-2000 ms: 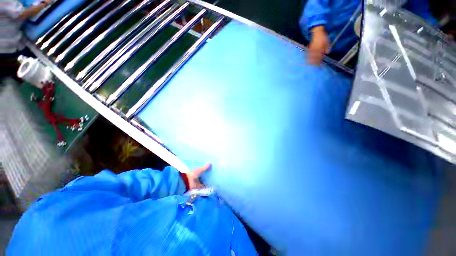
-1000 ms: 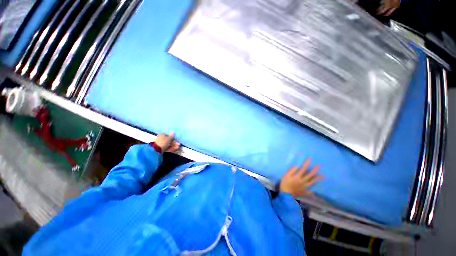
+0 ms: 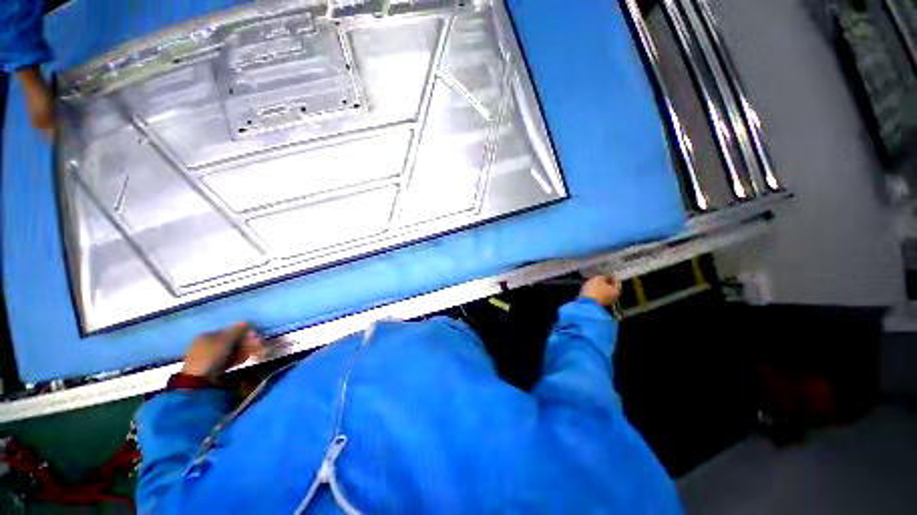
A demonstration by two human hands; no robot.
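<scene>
The silver back panel (image 3: 312,191) lies flat on the blue pad (image 3: 603,121) in front of me, its ribs and a raised rectangular area visible. My left hand (image 3: 221,350) is at the near edge of the pad, by the white rail (image 3: 402,307), left of my body. It is blurred and its fingers point right. My right hand (image 3: 601,290) is at the rail's near side, right of my body, small, with its fingers at the rail edge. Neither hand touches the panel.
Another person's hand (image 3: 38,99) is at the panel's far left corner. Conveyor rollers (image 3: 719,111) lie right of the pad. Red wire leads (image 3: 70,478) lie on the green surface (image 3: 96,431) at lower left. A dark gap with a yellow-striped frame (image 3: 669,287) is below the rail.
The view has swung right. The panel now appears further left and squarer on the pad. My right hand has moved off the pad to the rail; my left hand stays near the pad's edge.
</scene>
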